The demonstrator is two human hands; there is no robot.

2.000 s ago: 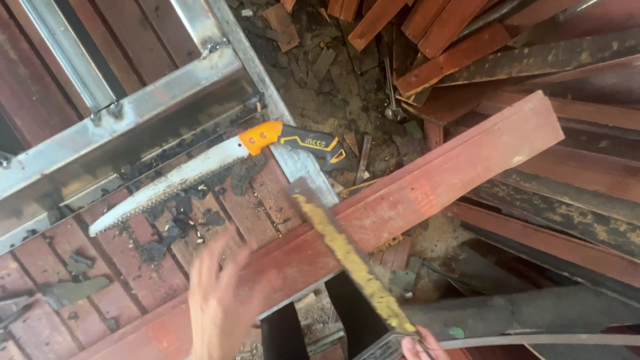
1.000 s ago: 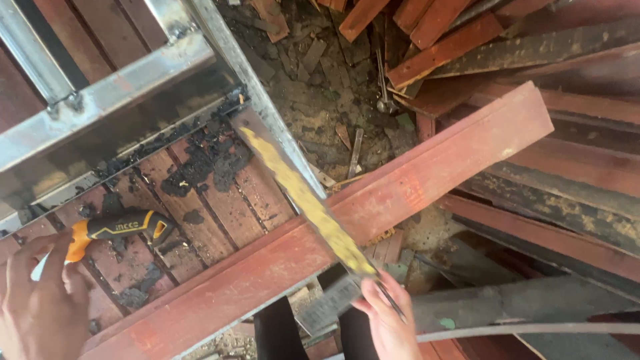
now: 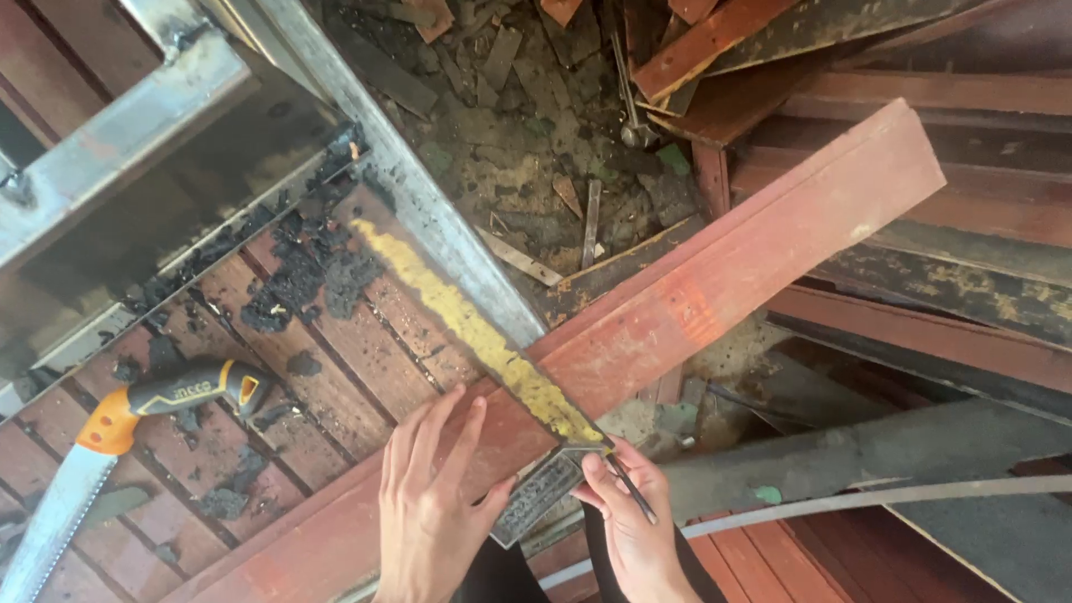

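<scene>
A long red-painted wooden board (image 3: 636, 310) runs diagonally over the slatted wood deck. Across it lies a worn square (image 3: 477, 322) with a yellow-stained blade, its dark stock (image 3: 536, 502) near the board's lower edge. My left hand (image 3: 435, 494) rests with spread fingers on the board, the thumb by the stock. In my right hand (image 3: 628, 511) is a thin dark marking tool, possibly a pencil (image 3: 634, 490), held beside the corner of the square. An INGCO pruning saw (image 3: 188, 394) with an orange and black handle lies on the deck at left.
A welded metal frame (image 3: 117, 151) stands at upper left, with black debris (image 3: 293, 268) along its foot. A metal edge bar (image 3: 419, 184) borders the deck. Stacked planks (image 3: 938, 209) fill the right side. Below the deck edge is littered ground (image 3: 536, 167).
My left hand has left the saw, which now lies farther toward the left, and is on the board. My right hand holds the thin tool by the square's corner.
</scene>
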